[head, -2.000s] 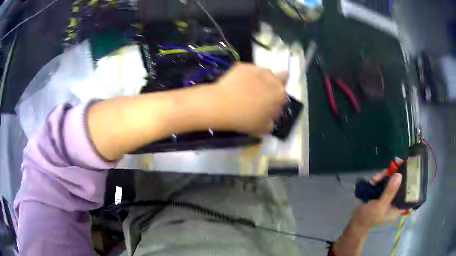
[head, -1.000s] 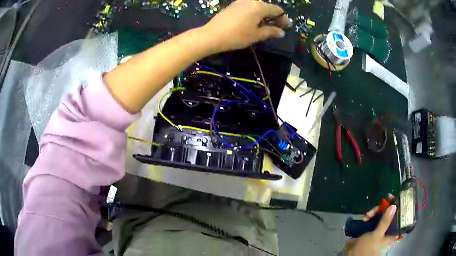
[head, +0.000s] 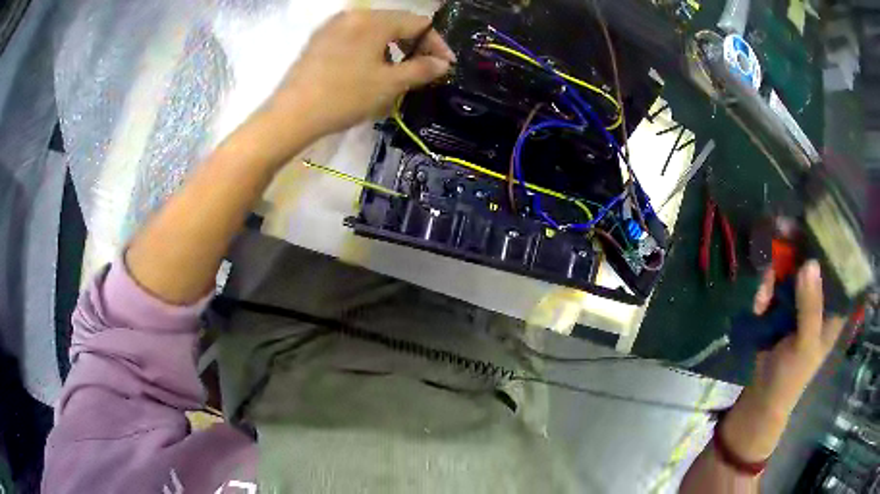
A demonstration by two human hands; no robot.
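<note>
A black plastic housing (head: 463,232) lies on the white board in front of me, with yellow wires (head: 502,176), blue wires (head: 522,159) and a brown wire (head: 618,92) across it. A small circuit board (head: 641,253) with a blue part sits at its right corner. My left hand (head: 376,72) is over the housing's upper left, fingertips closed on a short dark wire (head: 422,39). My right hand (head: 796,314) holds the soldering gun (head: 838,239) by its handle, at the right; the gun is blurred and its long barrel points up and left.
Red-handled pliers (head: 717,239) lie on the green mat (head: 675,323), right of the housing. A solder reel (head: 741,60) is at the upper right. Thin black leads (head: 675,130) lie on the white board (head: 318,217). Bubble wrap (head: 183,87) is at left. A coiled black cord (head: 415,349) crosses my lap.
My left hand has come down and left from the far parts to the housing's upper left. My right hand has raised the soldering gun up and right. The view has shifted.
</note>
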